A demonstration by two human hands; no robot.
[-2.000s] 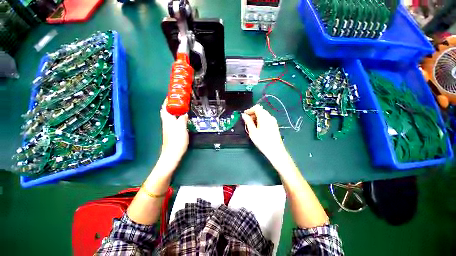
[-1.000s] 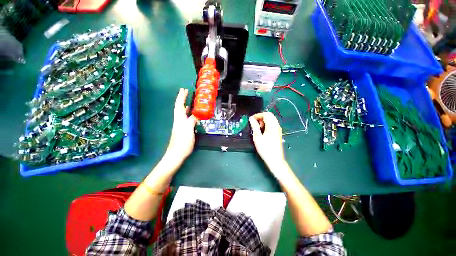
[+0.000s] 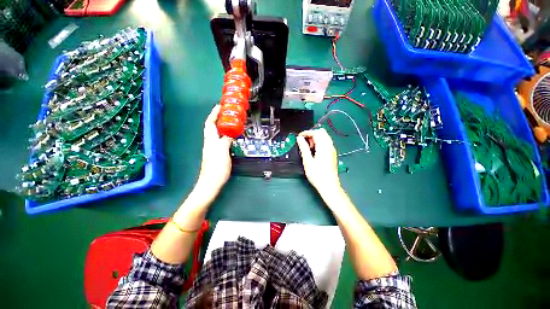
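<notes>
The black test fixture (image 3: 268,169) stands on the green mat in front of me. A green curved circuit board (image 3: 260,148) lies on its base, under the clear pressure plate (image 3: 263,129). The orange-red toggle clamp handle (image 3: 234,99) points down toward me. My left hand (image 3: 215,154) is at the left of the fixture, beside and partly behind the handle's lower end; its fingertips are hidden, so its hold cannot be told. My right hand (image 3: 318,158) is at the board's right end, fingers bent together; whether they grip the board cannot be told.
A blue left tray (image 3: 155,121) is heaped with populated boards. Right of the fixture are a pale silver module (image 3: 307,84), thin wires and a loose board pile (image 3: 405,124). Two blue bins (image 3: 458,181) (image 3: 416,63) hold green boards. A white power supply (image 3: 326,18) stands behind.
The view shifted between frames. My left hand's raised finger beside the clamp handle is now up against it, behind its lower end. My right hand stays at the board's right end.
</notes>
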